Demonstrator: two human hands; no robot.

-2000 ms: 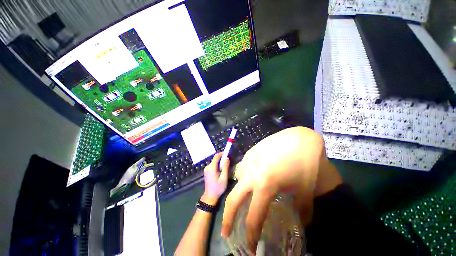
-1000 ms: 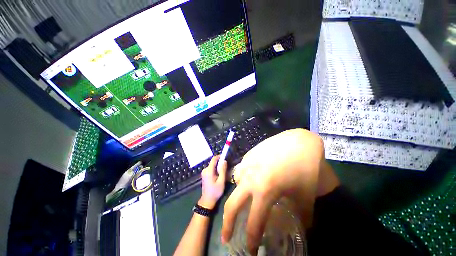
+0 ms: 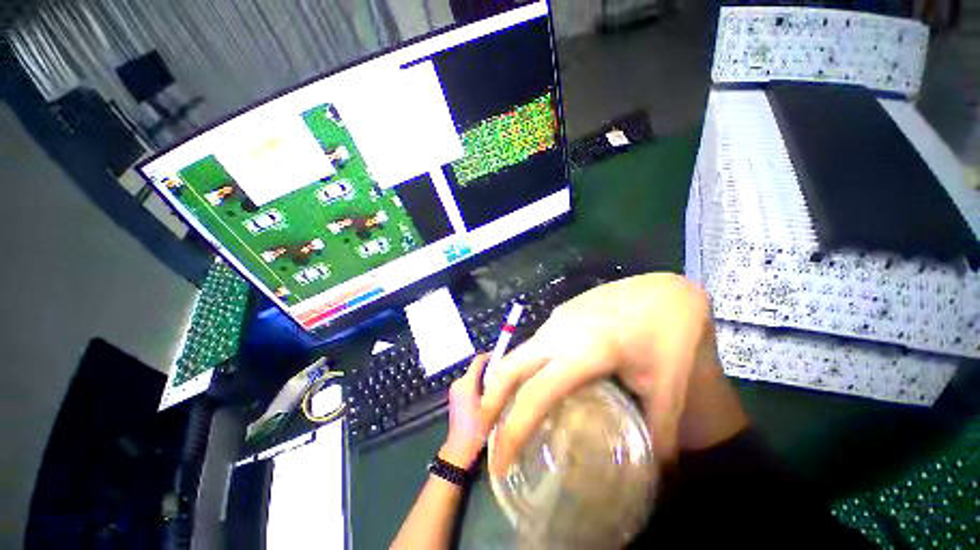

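My right hand (image 3: 623, 338) is large and close to the camera, its fingers curled around a clear plastic cup (image 3: 580, 467) with pale brown contents. The cup's round outline shows at the bottom centre. My left hand (image 3: 469, 410), with a dark wristband, lies at the front edge of the black keyboard (image 3: 382, 389). It holds a white marker pen (image 3: 507, 335) with a red band, pointing up and right. The right hand partly covers the left fingers and the keyboard.
A monitor (image 3: 371, 177) shows green board images. A paper slip (image 3: 438, 331) lies on the keyboard. White panel stacks (image 3: 827, 290) stand right, green panels (image 3: 930, 505) lower right. A clipboard (image 3: 306, 494) and yellow ring (image 3: 320, 397) are left.
The cup has come further into view between the right fingers, and its round outline now shows more fully. The view has shifted, so the scene sits lower. The board image on the monitor has changed.
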